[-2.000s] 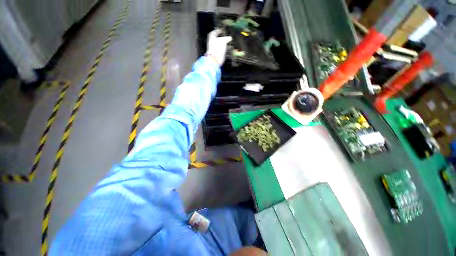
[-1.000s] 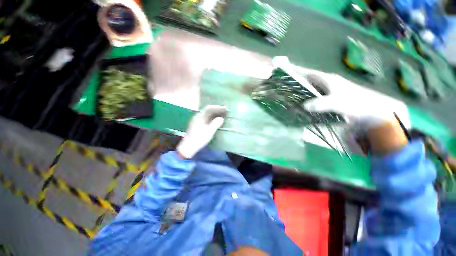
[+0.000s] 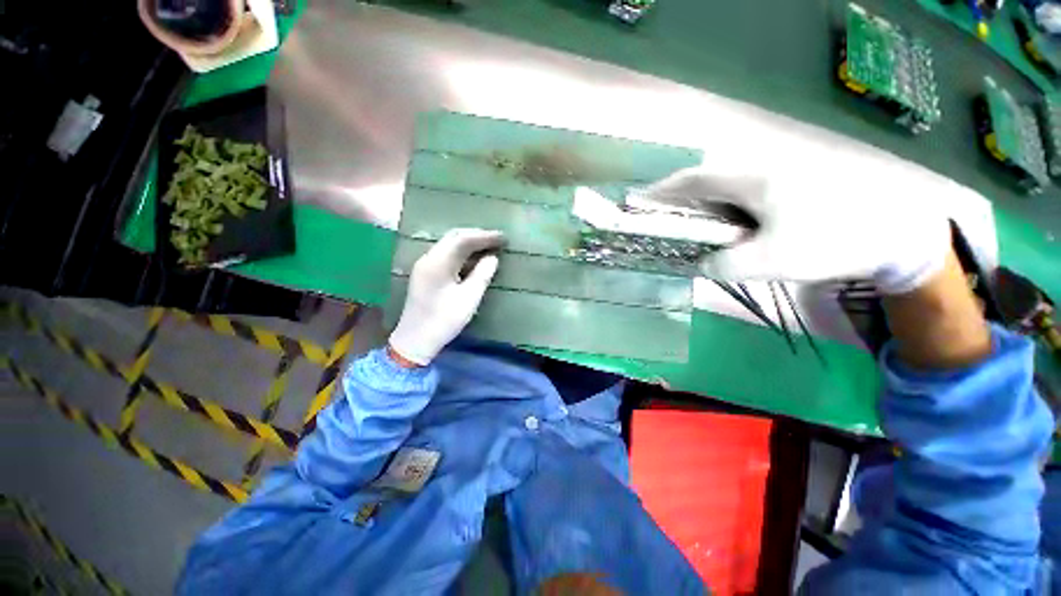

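A circuit board [image 3: 647,248] is over the right part of the grey-green bench pad [image 3: 547,305], seen at a steep angle, with a white-silver bar [image 3: 617,218] along its far edge. My right hand [image 3: 803,221], in a white glove, is shut on the board from the right and covers its right end. My left hand [image 3: 442,288], in a white glove, is over the pad's left edge, thumb and fingers apart, holding nothing. Thin dark tweezers [image 3: 768,312] show just below my right hand.
A black tray [image 3: 279,215] of olive-green pieces stands at the left by black totes [image 3: 70,175]. A fume nozzle [image 3: 221,29] is at the upper left. Small board modules [image 3: 890,70] sit on the dark green belt [image 3: 745,52]. A red surface [image 3: 704,495] lies below the bench edge.
The view has turned from the totes to the bench. Since one second ago, the board in my right hand has tilted and shows its edge and silver bar. My left hand stays empty.
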